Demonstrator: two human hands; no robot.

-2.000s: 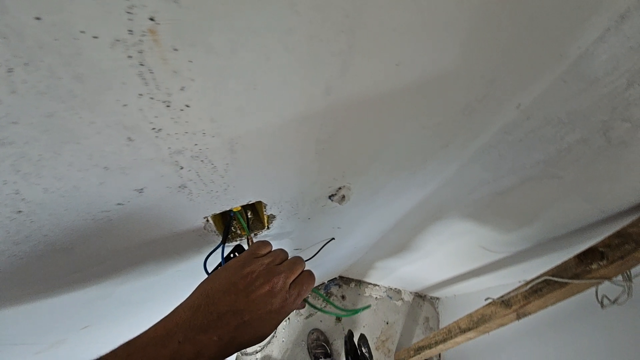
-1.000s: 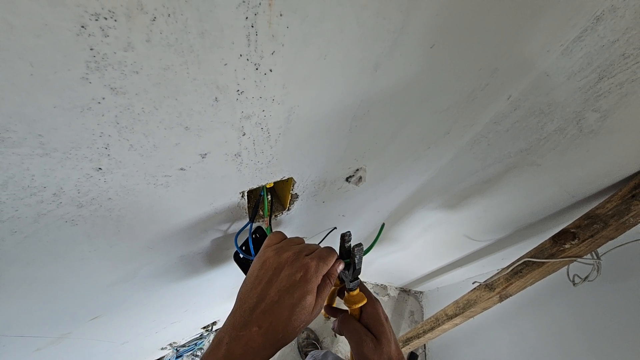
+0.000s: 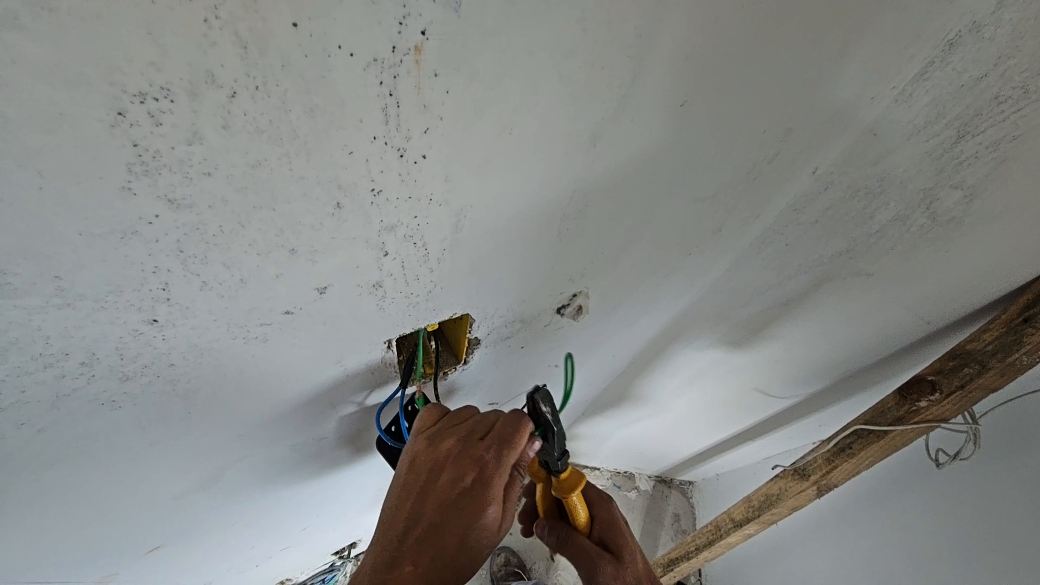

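Observation:
My left hand point(image 3: 459, 479) is closed on wires beneath the yellow electrical box point(image 3: 457, 341) set in the wall; its fingertips are partly hidden. Combination pliers point(image 3: 559, 455) with orange-yellow handles are gripped in my right hand point(image 3: 589, 532). The dark jaws of the pliers are at my left fingertips, where a green wire point(image 3: 569, 380) loops up behind them. Blue wires point(image 3: 383, 418), black wires and a green wire run out of the box. A black device plate point(image 3: 394, 439) hangs on the wires, partly covered by my left hand.
A wooden beam point(image 3: 918, 406) slants across the lower right, with a thin white wire point(image 3: 959, 435) wound on it. More wires point(image 3: 329, 573) stick out at the wall's bottom edge. A patched hole point(image 3: 574, 305) lies right of the box. A shoe point(image 3: 508, 565) shows below.
Two seconds ago only one hand was in view, at the wires. My right hand with the pliers then came into view, and its jaws remain beside my left fingers. The view has shifted.

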